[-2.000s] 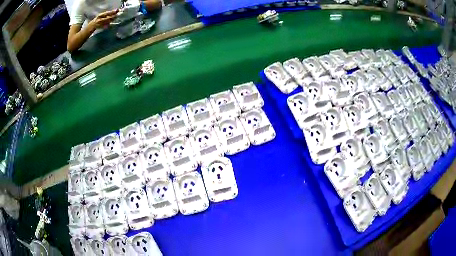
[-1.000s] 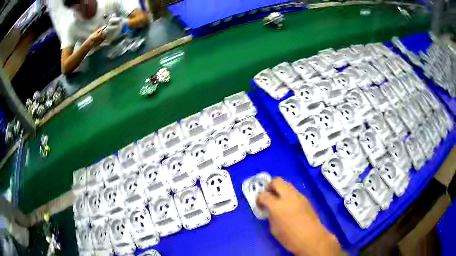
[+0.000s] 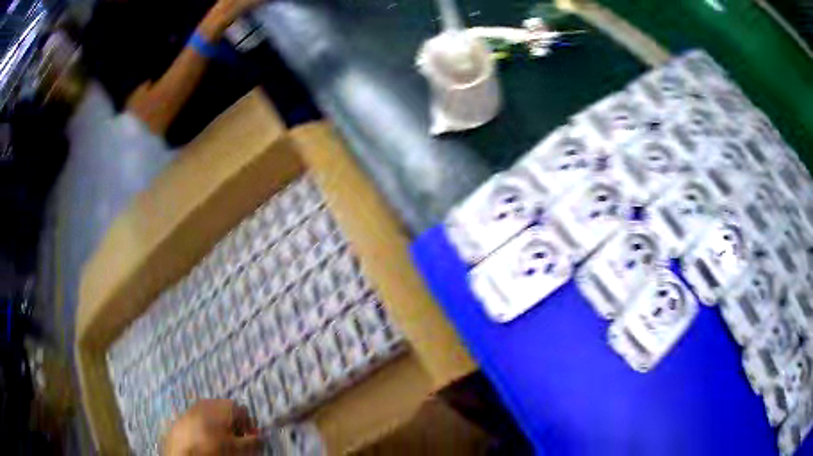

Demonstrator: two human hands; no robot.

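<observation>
White socket housings [image 3: 659,322] lie face up in close rows on the blue sheet [image 3: 588,401], at the right. The brown carton [image 3: 370,254] at the left stands open, packed with tight rows of white housings [image 3: 258,294]. A hand, seemingly my left hand [image 3: 209,429], is over the carton's near end, blurred and cut off by the lower edge. Its fingers point right, close to some housings; whether it grips one cannot be told. My right hand is not in view.
A white pot [image 3: 463,78] with a stick stands on the dark bench beyond the sheet. A neighbour's arm with a blue wrist band [image 3: 203,43] is at the upper left, behind the carton. The green conveyor [image 3: 780,53] is at the upper right.
The view has swung left, bringing the carton, pot and neighbour's arm into sight. The right hand that held a housing over the blue sheet is gone from view.
</observation>
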